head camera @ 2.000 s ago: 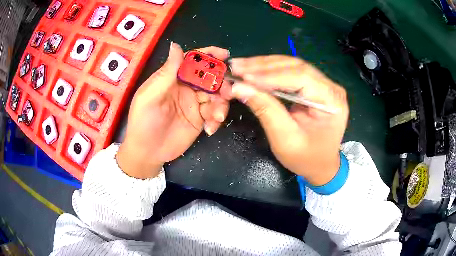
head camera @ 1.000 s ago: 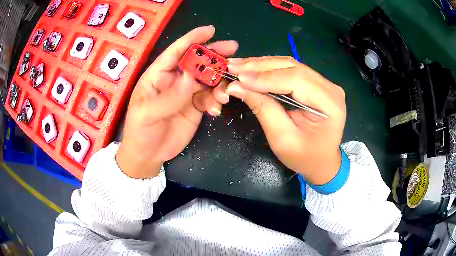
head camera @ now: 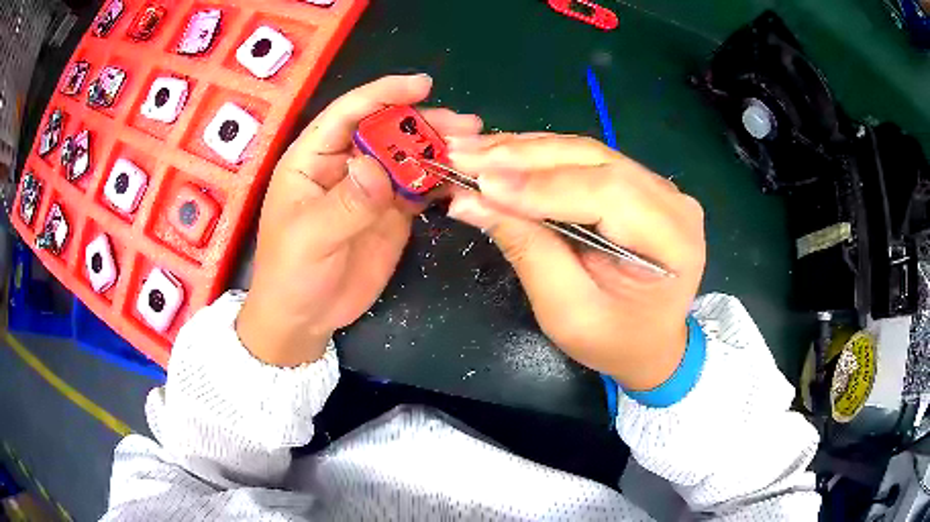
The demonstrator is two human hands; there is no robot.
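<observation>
My left hand [head camera: 331,214] holds a red housing shell [head camera: 396,140] with a purplish rim, its inside with dark holes facing up. My right hand [head camera: 602,229] holds thin silver tweezers [head camera: 602,243] like a pen. The tweezer tips reach inside the shell, near a thin pale line at its lower right part. Whether the tips grip that line cannot be told. A blue strap [head camera: 678,369] is around my right wrist.
A red foam tray [head camera: 240,214] with whitish-pink housings stands at left. A blue stick [head camera: 602,105] and a flat red piece [head camera: 584,12] lie on the dark green mat [head camera: 449,336], which has white flecks. A black unit [head camera: 770,112] and yellow tape roll [head camera: 853,376] are at right.
The shell has moved slightly left and down and turned in my left hand, whose thumb now lies lower against it. The tweezer tips have moved left, further over the shell.
</observation>
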